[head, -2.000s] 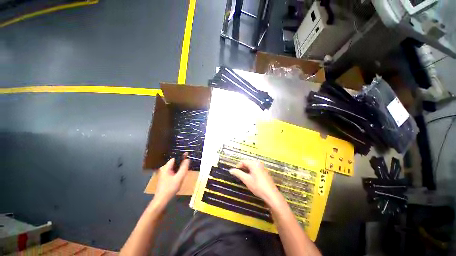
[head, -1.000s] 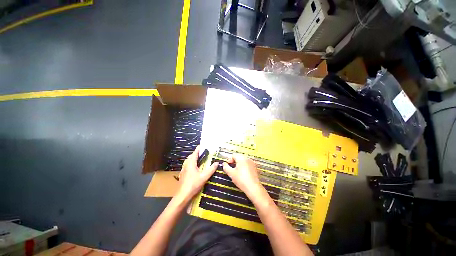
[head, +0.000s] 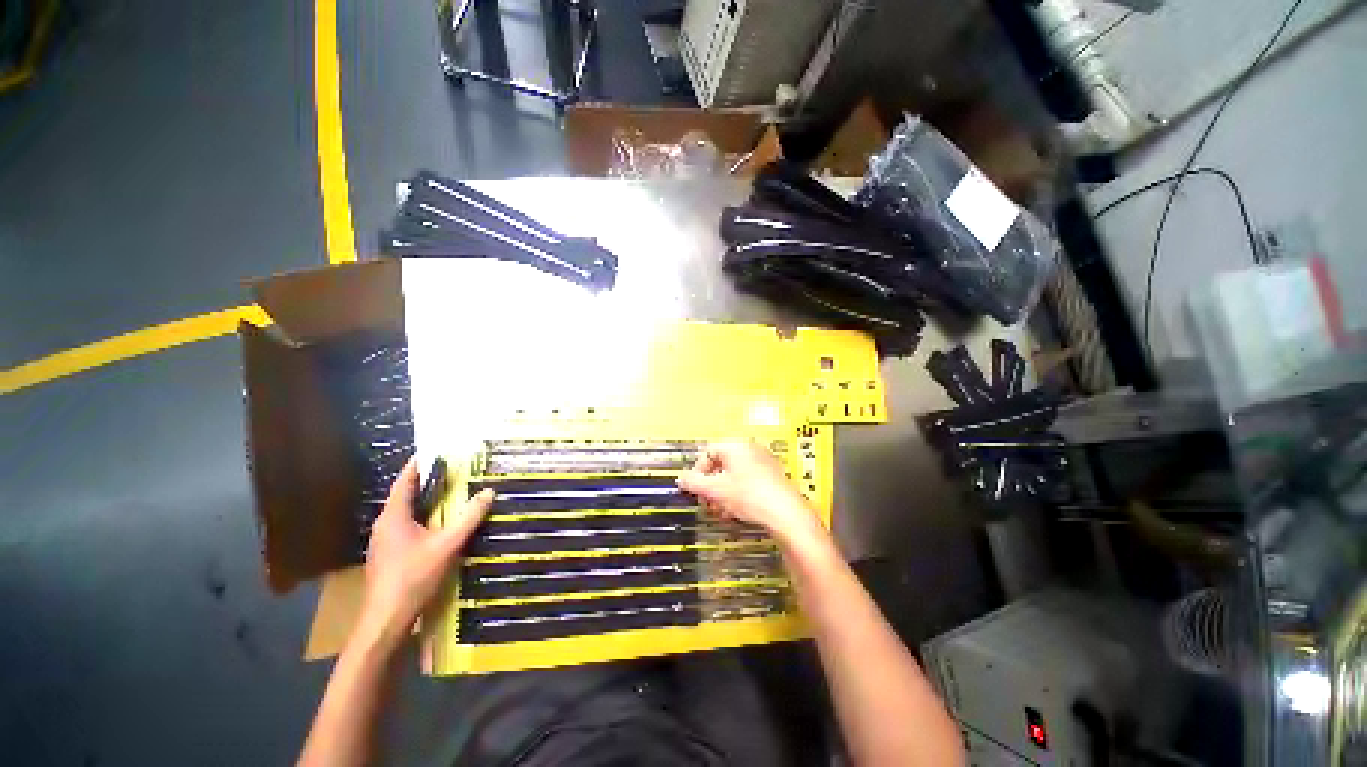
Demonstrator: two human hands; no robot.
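Observation:
A yellow template (head: 645, 647) lies on the table in front of me. Several black strips (head: 577, 574) with pale centre lines lie in its lower slots; the top slot (head: 577, 457) shows grey without black. My left hand (head: 402, 558) is at the template's left edge, with dark strip ends (head: 432, 487) between its fingers and its thumb at the left end of the uppermost laid strip (head: 592, 493). My right hand (head: 745, 489) has its fingertips pinched at that strip's right end. The fingertips partly hide the strip end.
An open carton (head: 300, 450) of black strips stands at the table's left edge. Strip bundles lie at the back left (head: 495, 232), back right (head: 825, 247) and right (head: 1002, 427). A labelled plastic bag (head: 960, 225) lies behind. A control box (head: 1020, 682) is lower right.
The view has swung right. My right hand has moved from near my left hand to the uppermost strip's right end, and that strip now lies stretched along its slot. My left hand stays at the left edge.

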